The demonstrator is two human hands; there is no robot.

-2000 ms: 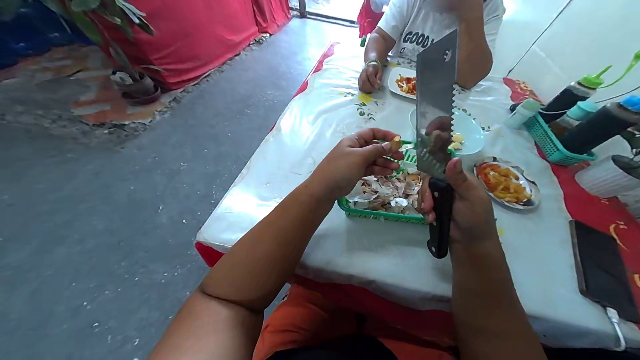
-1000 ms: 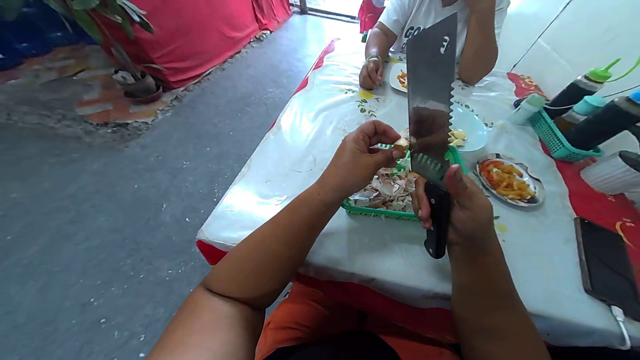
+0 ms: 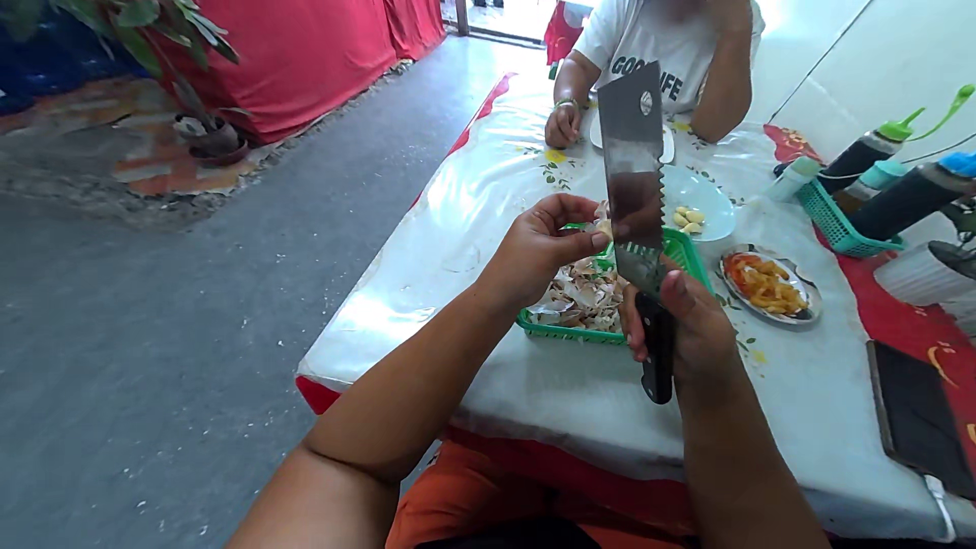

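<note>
My right hand (image 3: 686,328) grips the black handle of a cleaver (image 3: 631,152), its broad steel blade upright and its toothed edge facing right. Beside the blade, my left hand (image 3: 545,244) pinches a garlic clove (image 3: 604,221) with papery skin on it between thumb and fingers; the blade partly hides the fingertips' far side. Below both hands is a green plastic basket (image 3: 572,334) holding garlic skins (image 3: 587,297). Behind the blade, to the right, several peeled garlic cloves (image 3: 688,219) lie on a pale blue plate (image 3: 720,210).
A plate of food (image 3: 770,286) stands right of the basket. Farther right are a teal basket (image 3: 846,229) of sauce bottles, a white ribbed container (image 3: 926,271) and a dark phone (image 3: 919,412) with a cable. Across the table sits a person (image 3: 671,61), one hand near a white plate (image 3: 668,145).
The cleaver blade was tilted more to the right earlier and now leans slightly left. My left hand stays close beside it, fingers pinched. The person opposite keeps an arm on the table.
</note>
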